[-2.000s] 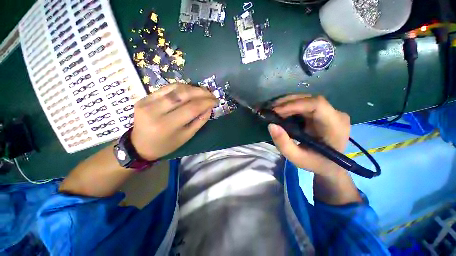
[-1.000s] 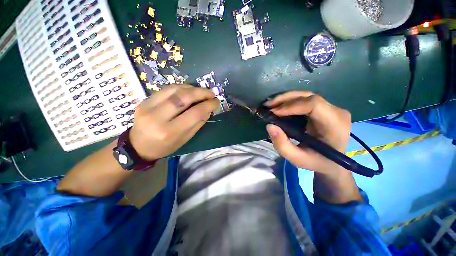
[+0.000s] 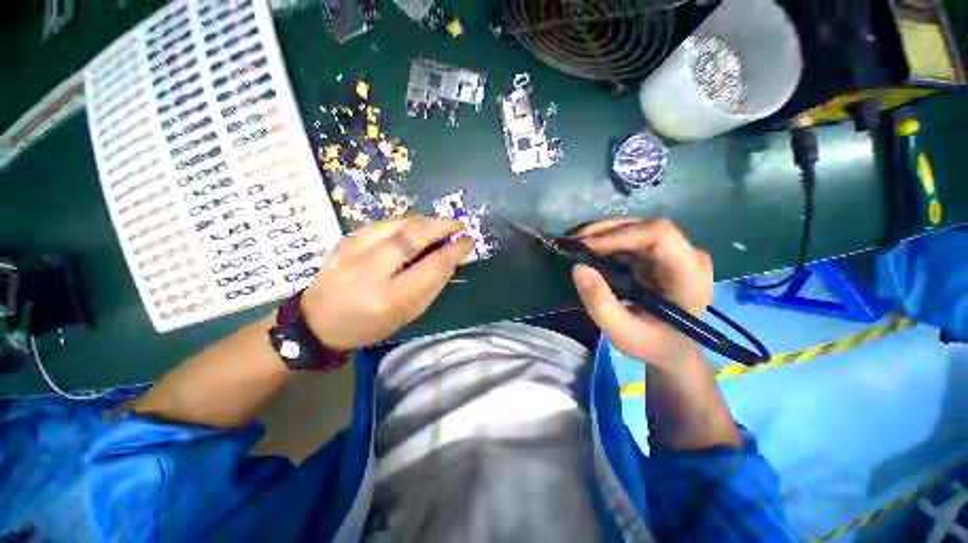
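Observation:
A small silvery circuit board (image 3: pixel 467 225) lies on the dark green bench mat (image 3: pixel 425 302) in front of me. My left hand (image 3: pixel 384 270) is at its left side, with thumb and forefinger tips pinched together on the board's near left part. Whether a tiny part or wire is between them is hidden. My right hand (image 3: pixel 645 278) is closed around the black handle of a soldering iron (image 3: pixel 658 304). Its thin metal tip points left, just right of the board, and does not visibly touch it.
White component tray (image 3: pixel 159 244) at left; loose black-gold pieces (image 3: pixel 366 159) beside it. Two other boards (image 3: pixel 446 90) lie further back. A round watch dial (image 3: pixel 639 159), white cup of silvery scraps (image 3: pixel 766 90), fan grille (image 3: pixel 594 32) and black cable (image 3: pixel 809 202) are back right. A blue sleeve (image 3: pixel 923 278) shows at far right.
The camera view has shifted, so more of the bench's back shows, with the fan grille now in view. Both hands keep nearly the same pose around the board.

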